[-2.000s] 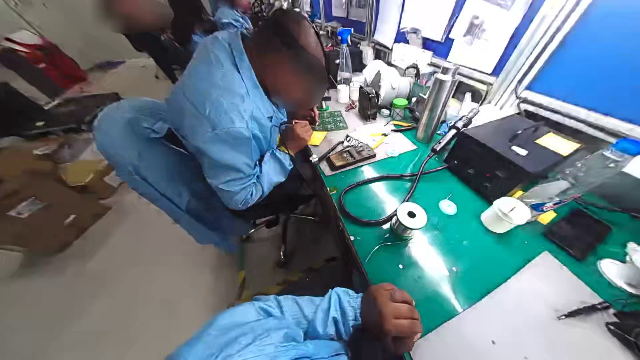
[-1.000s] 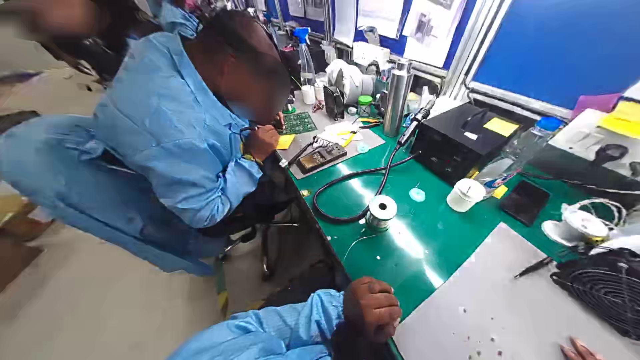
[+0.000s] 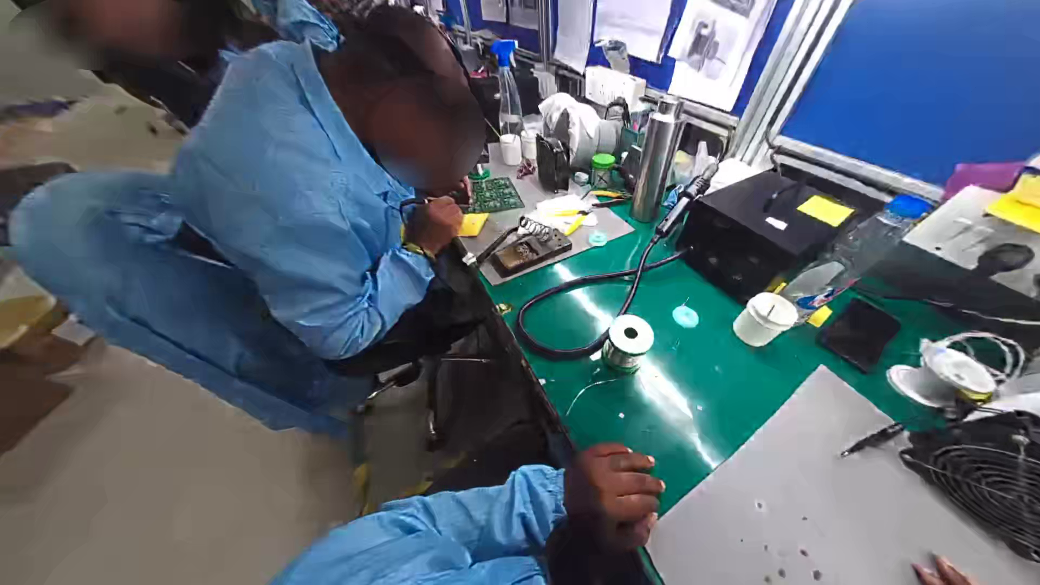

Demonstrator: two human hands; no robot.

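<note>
My left hand (image 3: 615, 497), in a blue sleeve, rests with loosely bent fingers at the edge of the green-topped bench, beside a grey mat (image 3: 780, 496); I see nothing held in it. Of my right hand (image 3: 944, 572) only fingertips show, low over the mat at the bottom edge. A pen-like black tool (image 3: 872, 439) lies on the mat between the hands, to the upper right. A solder wire spool (image 3: 628, 343) stands beyond my left hand, its loose wire end trailing on the bench. A black coiled item (image 3: 987, 479) lies at the mat's right side.
A co-worker in blue (image 3: 284, 187) bends over a green circuit board (image 3: 496, 195) on the left. A soldering iron stand (image 3: 532, 250), steel flask (image 3: 656, 161), black station box (image 3: 768, 231), white cup (image 3: 764, 318), plastic bottle (image 3: 853, 256) and dark phone-like slab (image 3: 859, 334) are on the bench.
The view has turned to the right. Fingertips of my right hand, not seen two seconds ago, now show at the bottom. My left hand stays at the bench edge.
</note>
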